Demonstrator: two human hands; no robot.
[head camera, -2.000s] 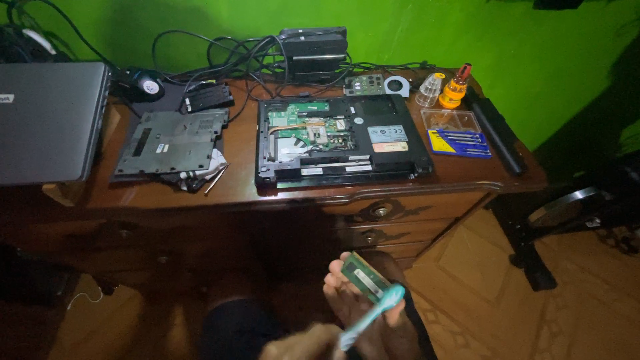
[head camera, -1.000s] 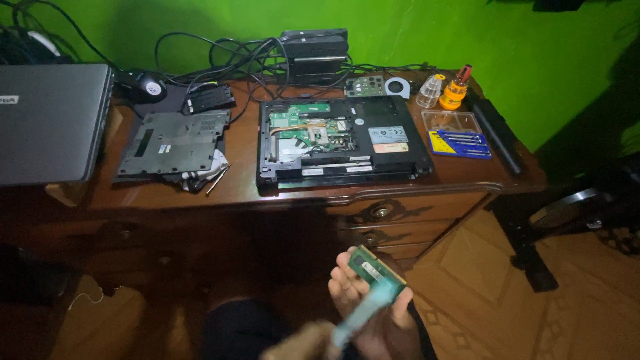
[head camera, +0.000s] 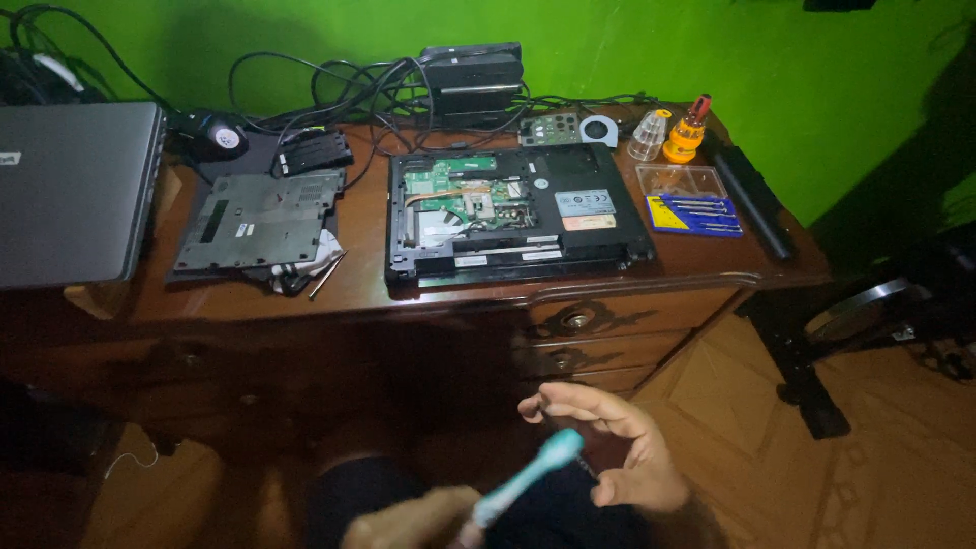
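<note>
My right hand (head camera: 644, 450), palm turned inward, holds a thin memory module (head camera: 587, 467) by its ends between fingers and thumb. The module is seen nearly edge-on and is hard to make out. My left hand (head camera: 415, 522), blurred at the lower middle, grips a teal and white brush that looks like a toothbrush (head camera: 518, 484). The brush's teal head is over or against the module; contact cannot be told. Beyond the hands, on the wooden desk (head camera: 351, 293), lies an upturned black laptop base (head camera: 587, 171), its green circuit board (head camera: 435, 183) and copper heat pipe exposed.
Left on the desk are a closed grey laptop (head camera: 69, 198), a removed bottom cover (head camera: 259, 221) and a small screwdriver (head camera: 328, 276). Toward the right are a cooling fan (head camera: 598, 131), a yellow screwdriver (head camera: 686, 137), a blue precision screwdriver set (head camera: 694, 215) and a long black battery (head camera: 751, 198). Cables lie behind.
The memory module has been turned from showing its green face to nearly edge-on. My right hand's fingers are now spread around it. The brush is still in my left hand.
</note>
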